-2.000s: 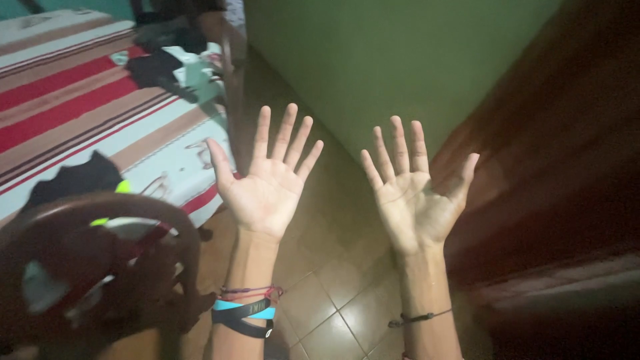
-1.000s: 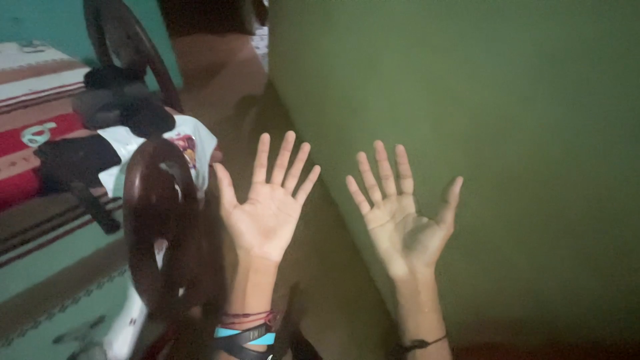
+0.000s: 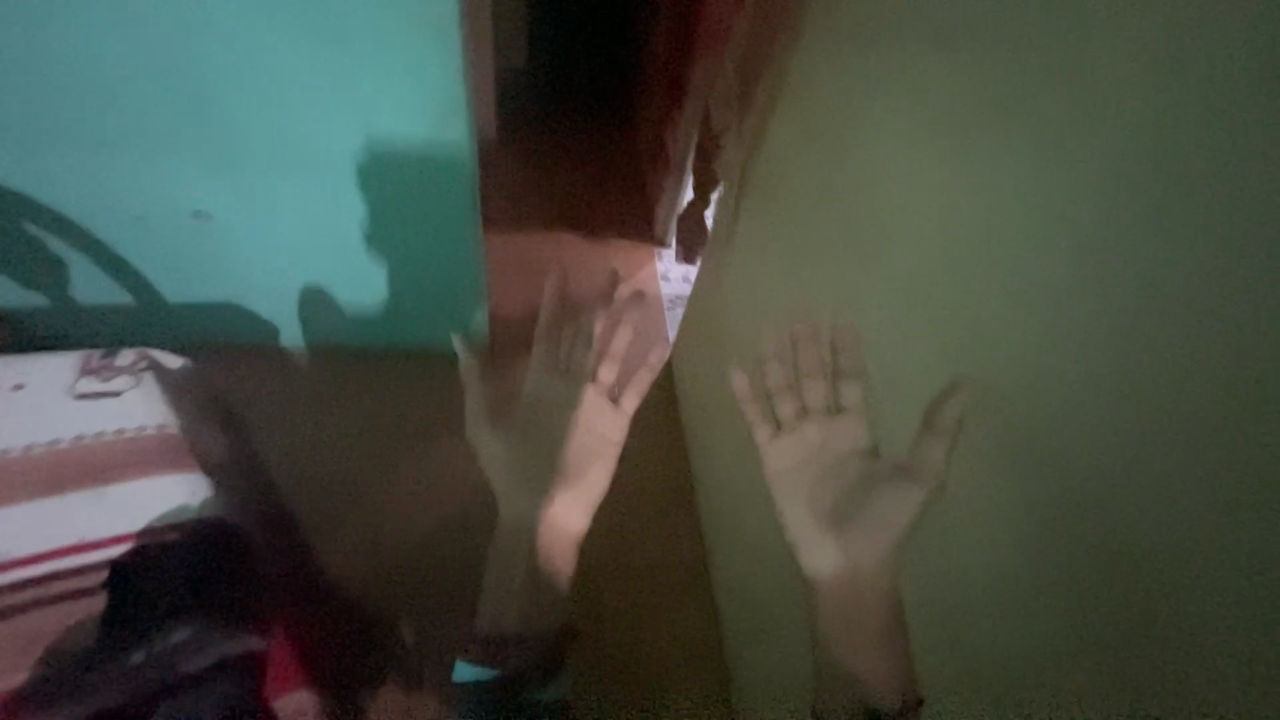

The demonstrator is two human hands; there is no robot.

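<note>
My left hand [image 3: 560, 420] is raised near the middle of the view, palm toward me and fingers spread, with nothing in it. Shadow covers part of it and motion blurs its outline. A dark band with a light blue part [image 3: 476, 672] circles that wrist. To its right, my right hand [image 3: 845, 450] is held up the same way, palm facing me, fingers and thumb apart, also holding nothing. Behind it is a green wall [image 3: 1080, 300]. A dark band shows at the right wrist, at the bottom edge. The two hands are apart.
A teal wall [image 3: 230, 90] with shadows on it stands at the left. Below it lies a striped cloth [image 3: 100, 470] with dark fabric [image 3: 180, 590] on it. Between the walls is a dark passage [image 3: 575, 170] with reddish floor [image 3: 570, 265].
The view has swung up and toward the passage, so the teal wall and passage show more. Both hands stay raised with fingers spread; the dark wooden chair frame seen earlier is no longer clear.
</note>
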